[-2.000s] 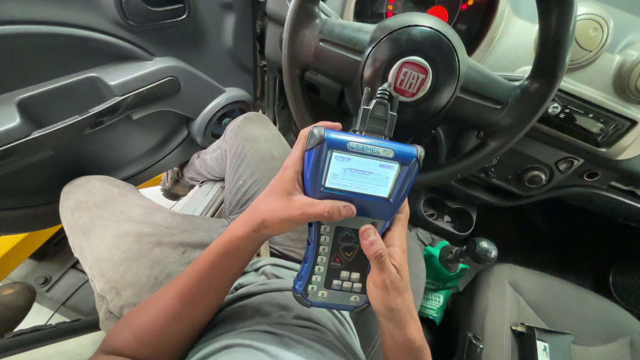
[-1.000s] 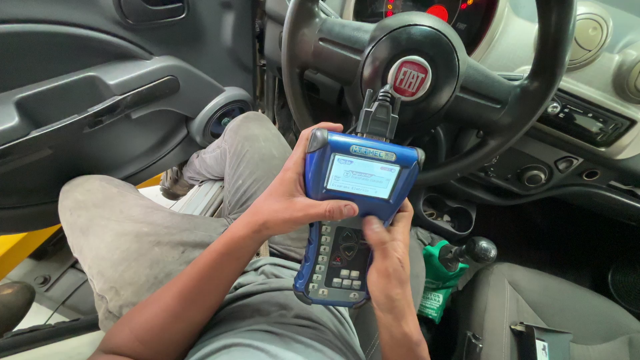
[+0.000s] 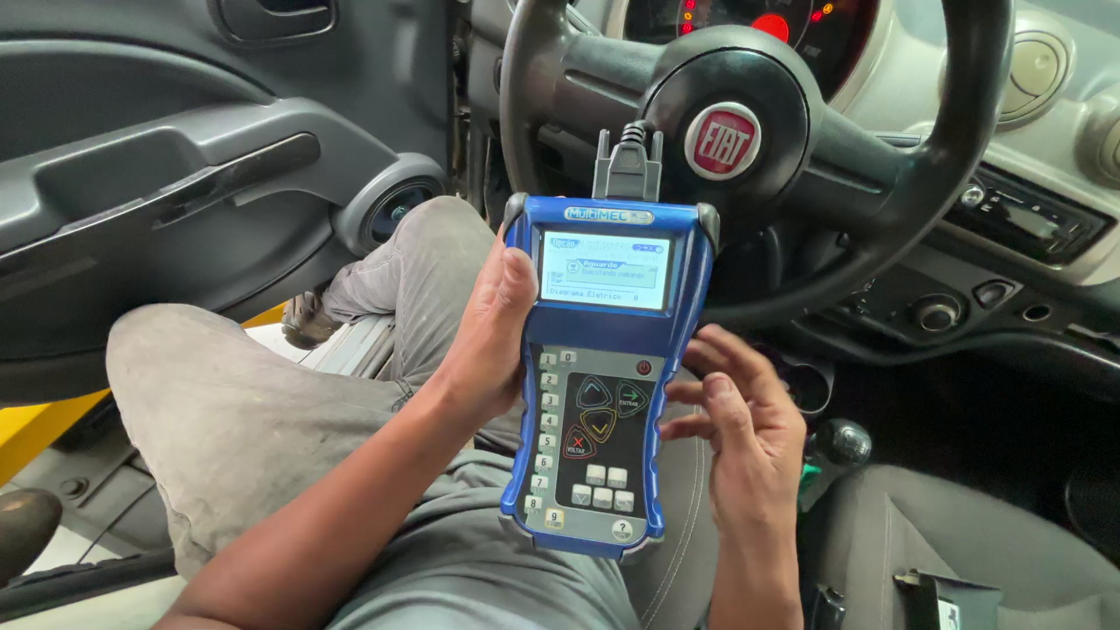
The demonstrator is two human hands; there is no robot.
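A blue handheld car diagnostic scanner with a lit screen and a keypad stands over my lap. A grey cable connector is plugged into its top end. My left hand grips the scanner's left side, the thumb beside the screen and the fingers hidden behind. At the lower right edge is my right hand, its fingers spread and bent and its thumb raised off the keys. Whether its fingertips touch the casing, I cannot tell.
Beyond the scanner is the steering wheel, with lit warning lamps in the instrument cluster. The door stands at left. A gear lever and a seat with a dark object on it are at right.
My right hand has moved off the scanner's face to its right side, and its fingers have spread. The scanner has come more upright in view, and its screen shows a pop-up box.
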